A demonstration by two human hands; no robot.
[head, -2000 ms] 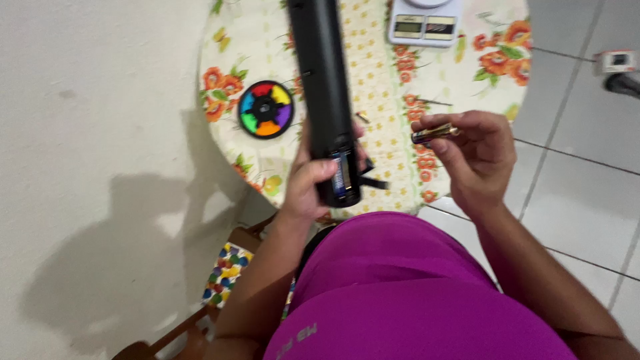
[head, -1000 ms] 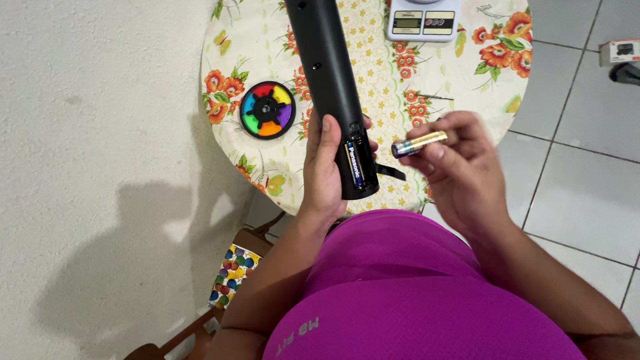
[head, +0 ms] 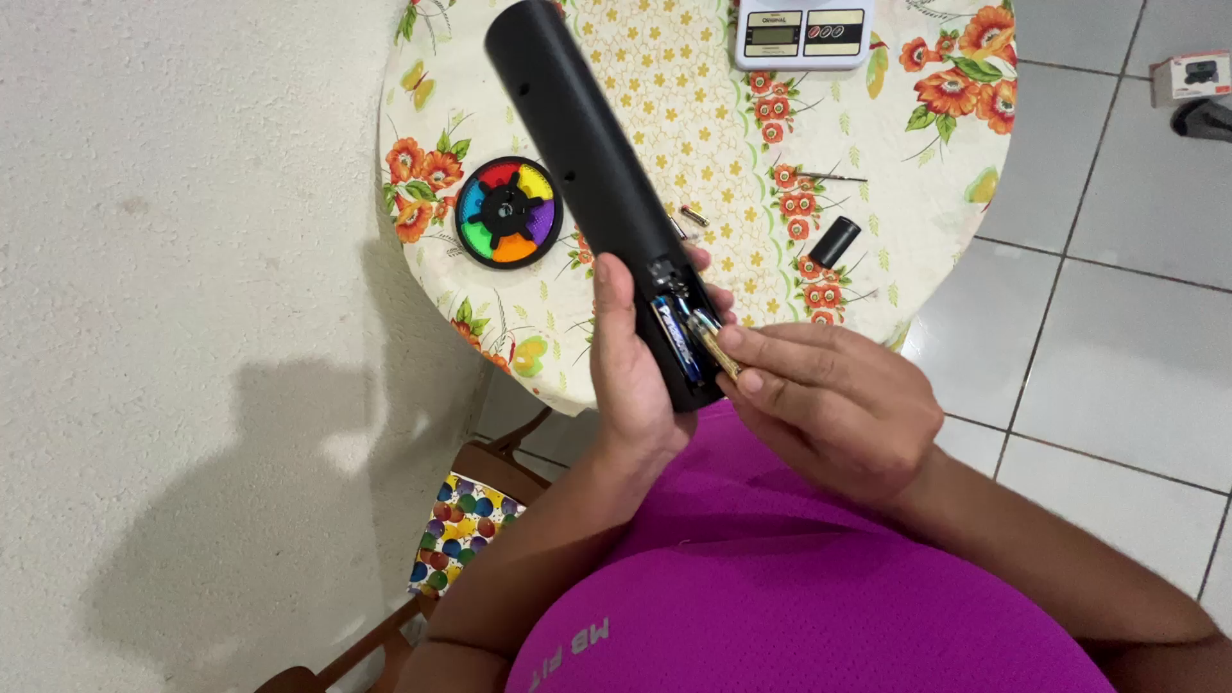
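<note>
My left hand [head: 630, 366] grips the lower end of a black cylindrical device [head: 597, 154], which slants from upper left to lower right over the table. Its battery compartment faces me, with a blue Panasonic battery [head: 678, 339] lying in the left slot. A gold battery [head: 717, 348] is pinched between the thumb and fingers of my right hand [head: 837, 399]; its upper end dips into the compartment beside the blue one, and its lower end is still tilted out.
On the floral tablecloth [head: 866, 289] lie a colourful segmented disc [head: 508, 213], a small battery [head: 694, 216], a thin metal rod [head: 833, 177] and a short black cylinder [head: 834, 243]. A white kitchen scale [head: 805, 58] stands at the far edge. A chair [head: 500, 469] is at lower left.
My right hand has brought the gold battery from beside the device to its compartment. The device's upper end has swung to the left. The black cylinder on the cloth now shows.
</note>
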